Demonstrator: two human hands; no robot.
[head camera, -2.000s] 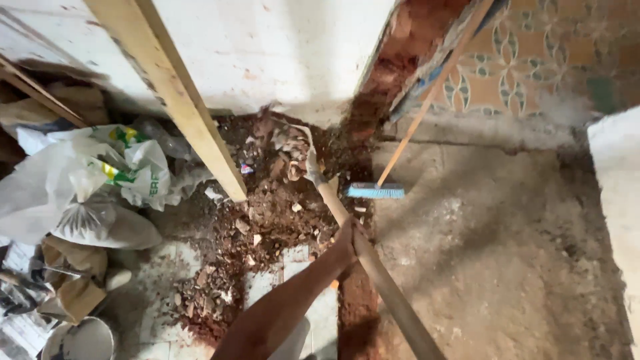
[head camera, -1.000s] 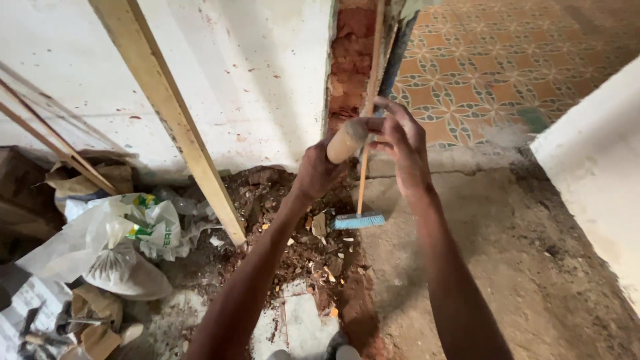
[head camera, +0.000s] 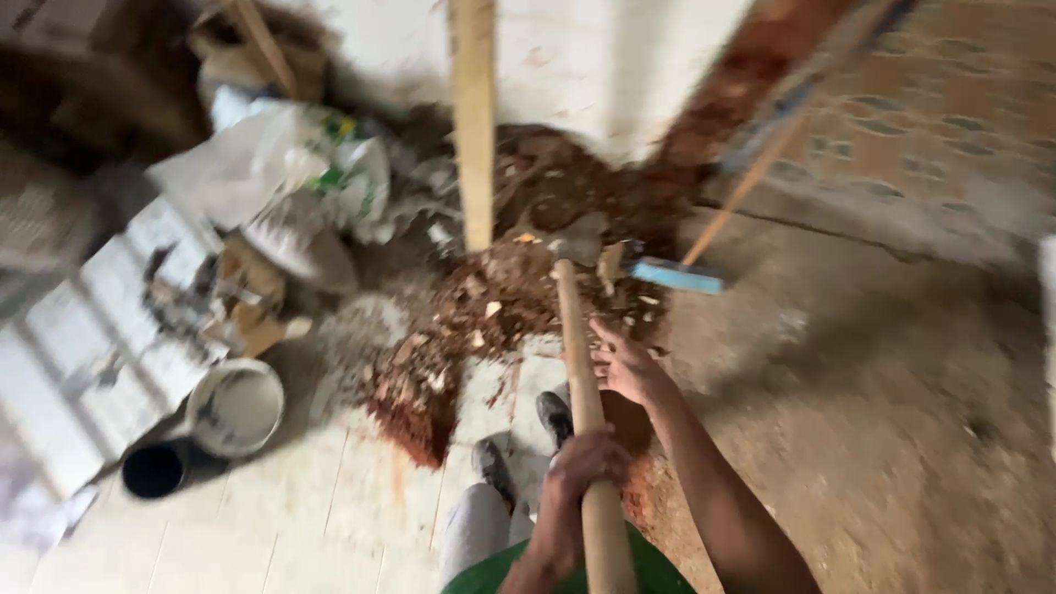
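Note:
A long wooden handle (head camera: 582, 371) runs from the bottom centre up to a metal tool head (head camera: 577, 235), blurred against the heap of reddish rubble (head camera: 503, 289); it looks like a shovel or hoe. My left hand (head camera: 582, 462) is wrapped around the lower part of this handle. Higher up, at the right of the handle, my right hand (head camera: 627, 363) has its fingers apart, close beside the wood; whether they touch it cannot be told. To the right of the rubble, a blue broom head (head camera: 676, 275) with an orange stick rests on the floor.
A wooden post (head camera: 473, 124) stands in the rubble near the white wall. Plastic bags (head camera: 289, 165), a pale bucket (head camera: 237, 407) and a dark round container (head camera: 157, 470) are at the left. A raised threshold (head camera: 874, 219) edges the patterned tiles at the upper right.
The handle's end pointed up at my hands a second ago; now the handle slopes down to the rubble. My right hand has moved down from beside the broom stick. The view has tilted down.

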